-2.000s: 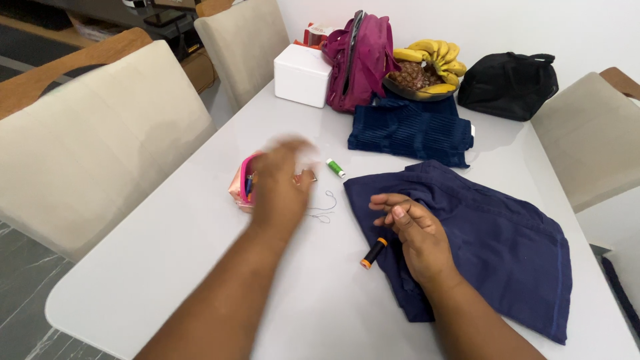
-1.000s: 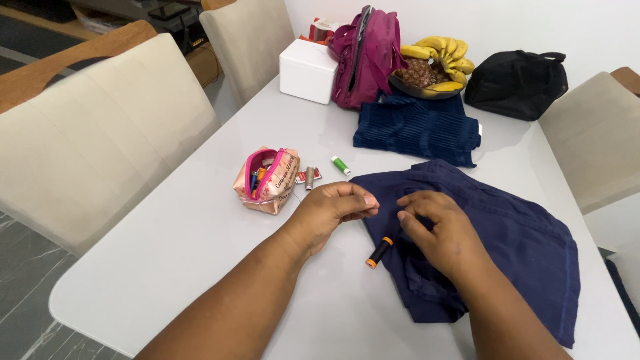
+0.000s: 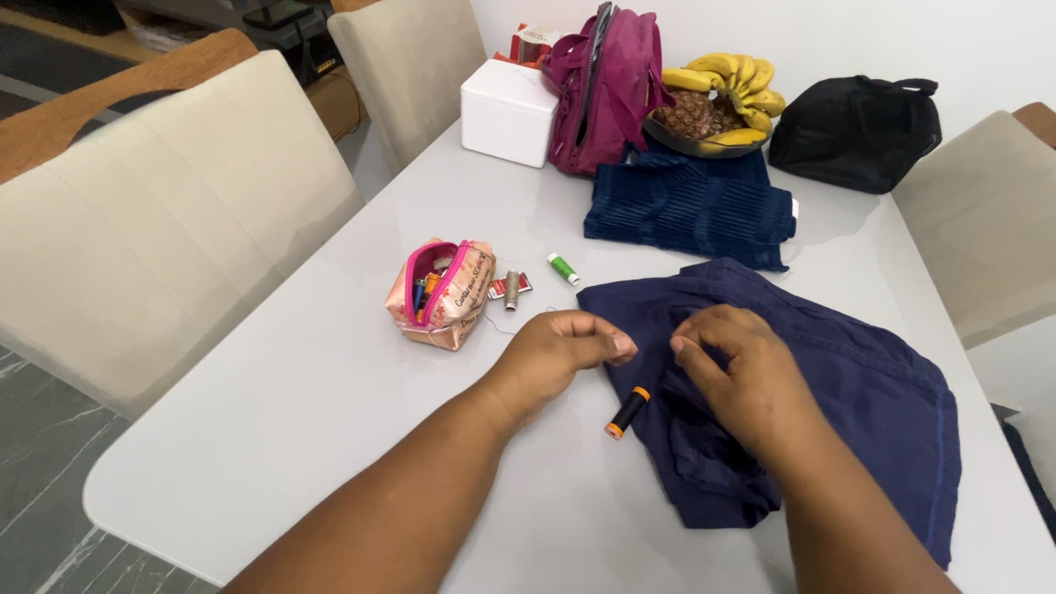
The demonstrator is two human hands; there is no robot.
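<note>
My left hand (image 3: 565,355) has its thumb and forefinger pinched together; a thin dark thread runs on the table beside it, but what the fingertips hold is too small to tell. My right hand (image 3: 734,367) is pinched likewise, a short gap away, above folded navy fabric (image 3: 858,388). Below and between them a spool of black thread (image 3: 629,412) lies against the fabric's edge. Farther left are a green thread spool (image 3: 563,269), a beige thread spool (image 3: 511,290) on a small red and white packet (image 3: 497,286), and an open zippered pouch (image 3: 441,293) with spools inside.
At the back of the white table (image 3: 272,396) stand a white box (image 3: 507,111), a magenta bag (image 3: 606,91), a bowl of bananas (image 3: 747,82) and a pineapple, and a black bag (image 3: 858,132). A ribbed blue towel (image 3: 689,206) lies before them. Upholstered chairs (image 3: 165,223) flank the table.
My left hand has moved from beside the pouch toward my right hand, uncovering the pouch, beige spool and packet. Both hands have stayed close together over the last second.
</note>
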